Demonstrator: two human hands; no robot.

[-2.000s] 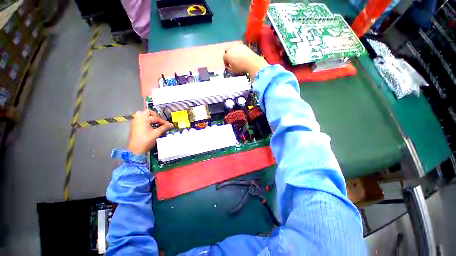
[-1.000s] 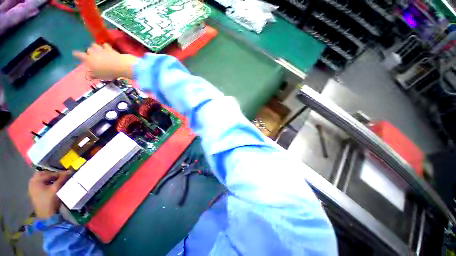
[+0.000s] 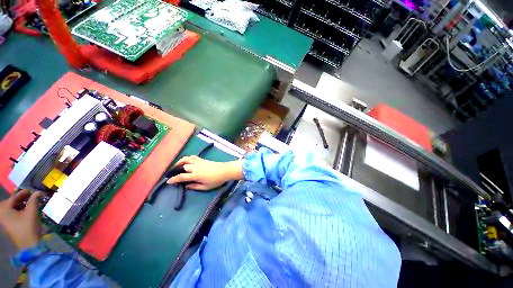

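Observation:
The power board [image 3: 147, 147] lies parts-side up on the red foam pad [image 3: 121, 220] at the left, with two finned heat sinks, a yellow transformer and red-brown toroids. My left hand [image 3: 21, 216] is at the board's near left corner, fingers bent against its edge; whether it grips the board is unclear. My right hand [image 3: 198, 172] is over the side cutters [image 3: 179, 197] on the green bench, fingers on the tool's head. The dark handles stick out to the left of the fingers. Whether the fingers are closed round the tool is hard to tell.
A second board [image 3: 130, 25] lies underside up on red padding beyond, beside an orange-red upright [image 3: 58, 32]. A black tray [image 3: 11, 84] holds a yellow ring at far left. A clear bag [image 3: 232, 15] is at the back. A brown box [image 3: 264, 122] stands between belt and metal rails [image 3: 388, 132].
My right hand has moved from the board's far edge down to the side cutters. My left hand stays at the board's left corner. The view has turned to the right.

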